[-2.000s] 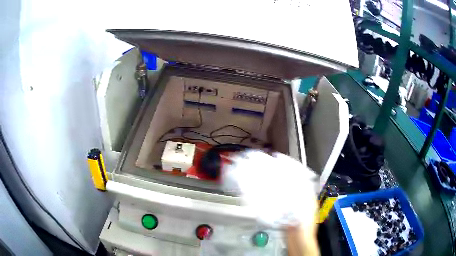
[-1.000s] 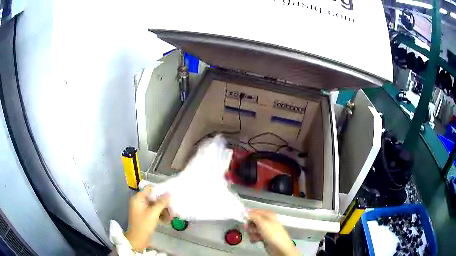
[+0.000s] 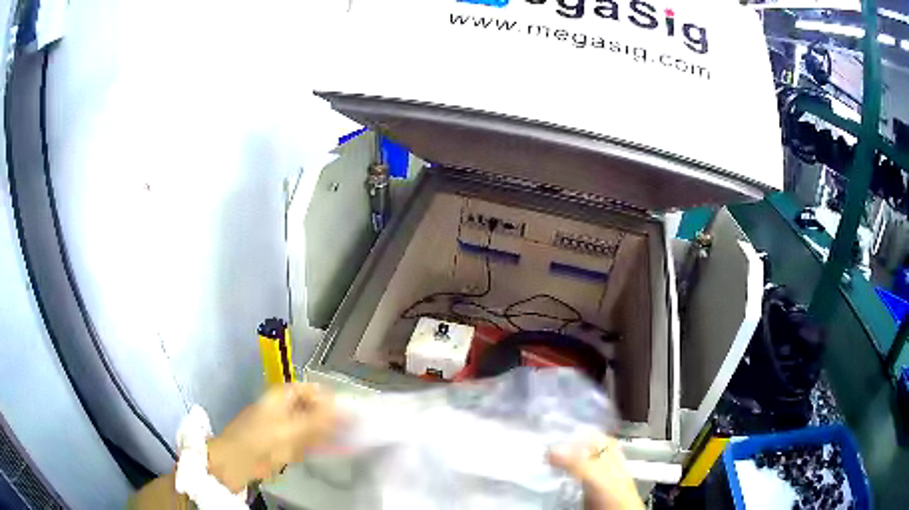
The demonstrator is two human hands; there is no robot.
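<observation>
A clear, crinkled plastic bag [image 3: 478, 428] is stretched between my hands in front of the shield box [image 3: 349, 398]. My left hand [image 3: 284, 428] grips its left end, blurred. My right hand [image 3: 603, 473] holds its right side near the box's front edge. The bag hides most of the front panel and its buttons. Black headphones [image 3: 563, 349] lie on the red pad [image 3: 486, 344] in the open cavity, their lower part hidden behind the bag. A white box [image 3: 440, 349] stands to their left.
The lid [image 3: 598, 90] is raised above the cavity. Thin cables [image 3: 543, 307] lie along the cavity back. Yellow-black sensor bars [image 3: 276, 351] stand at both front corners. A blue tray [image 3: 740, 476] of small black parts is at right, with black items [image 3: 782, 344] behind it.
The bag has moved right and lower, uncovering the white box and covering the lower part of the headphones. My right hand has moved right. The view has shifted, showing more of the lid.
</observation>
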